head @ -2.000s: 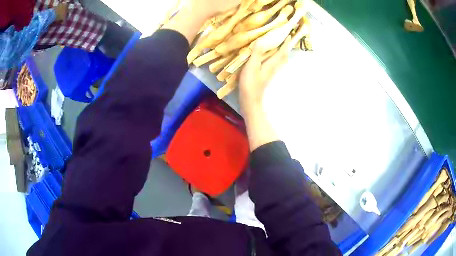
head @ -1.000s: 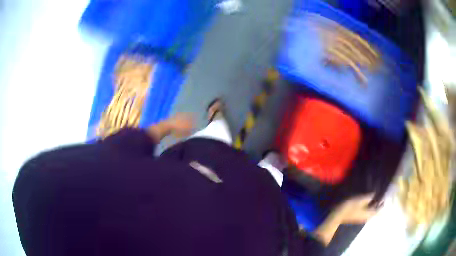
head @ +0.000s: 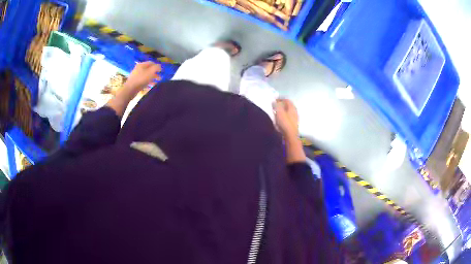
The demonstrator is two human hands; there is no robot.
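Observation:
My left hand (head: 144,75) is at upper left, beside my lap, fingers loosely bent and apart, with nothing visible in it. My right hand (head: 287,117) hangs beside my right thigh, fingers loosely curled, holding nothing that I can see. Below and left of my left hand is a white-lined blue tray (head: 77,98) with small brown wooden pieces (head: 114,82). A blue tray at the top holds long tan wooden pieces (head: 263,10), cut off by the frame edge.
My sandalled feet stand on the grey floor (head: 320,118) between yellow-black tapes (head: 369,185). A large blue tote (head: 361,41) at upper right holds a white tray (head: 421,67) with small dark bits. More wooden pieces (head: 46,26) lie in blue trays at far left. A blue stool-like object (head: 335,196) stands right.
Earlier both hands were on a bundle of wooden pieces on the bench; now they are away from it. The view has turned; the bench and red stool are out of sight.

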